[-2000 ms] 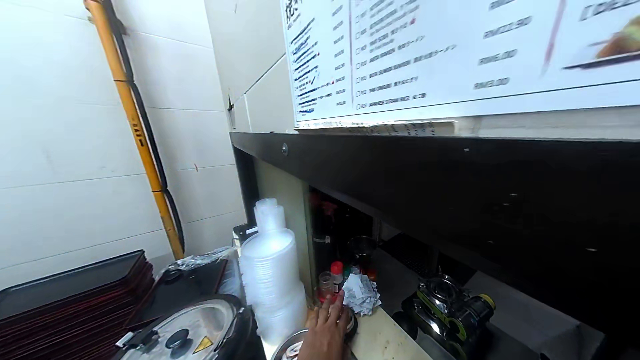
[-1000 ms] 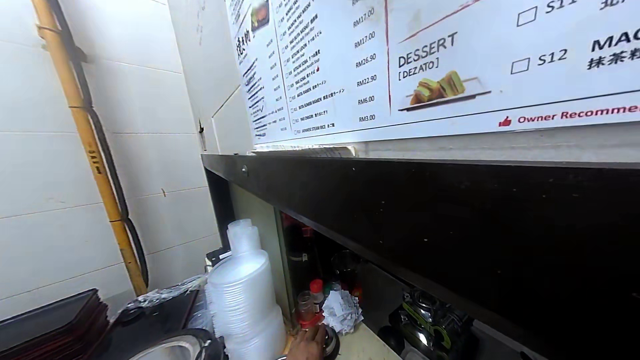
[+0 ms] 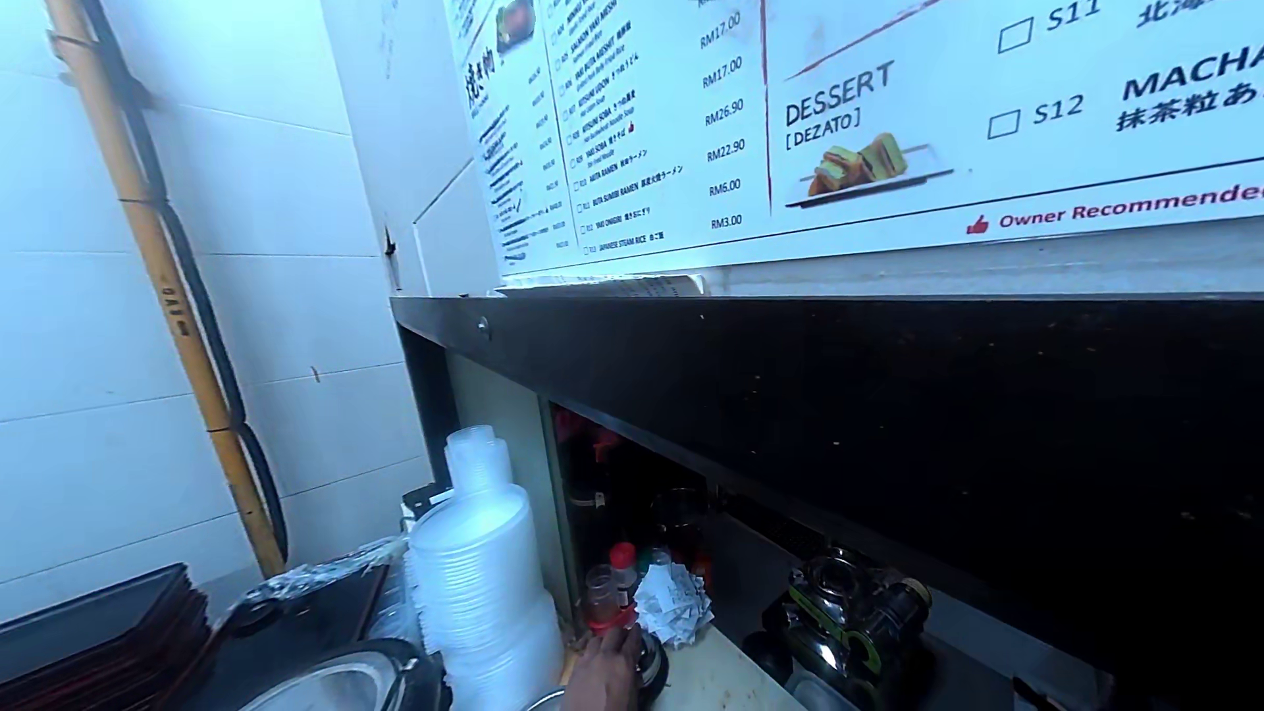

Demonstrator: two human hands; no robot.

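My left hand [image 3: 604, 671] reaches in at the bottom edge, palm down, with its fingers pointing away and close together. Its fingertips are beside a red-rimmed item [image 3: 614, 620] and a dark round container [image 3: 652, 667]; whether it grips either is unclear. Just beyond stand a clear plastic container [image 3: 600, 590] and a red-capped bottle [image 3: 622, 561]. Crumpled white paper [image 3: 673, 604] lies to the right on the pale board [image 3: 726, 676]. Stacked translucent plastic tubs [image 3: 484, 583] rise to the left of the hand. My right hand is not visible.
A black-fronted shelf [image 3: 839, 395] overhangs the counter, below a menu board [image 3: 869, 227]. Dark trays [image 3: 99, 632] and a round metal-rimmed appliance [image 3: 336, 686] occupy the lower left. Shiny equipment with green trim [image 3: 839, 622] stands right. A yellow pipe [image 3: 183, 306] runs down the tiled wall.
The view has swung right and up, so the hand and counter items sit lower. The hand stays near the paper and the bottle, its fingers closer together than two seconds ago.
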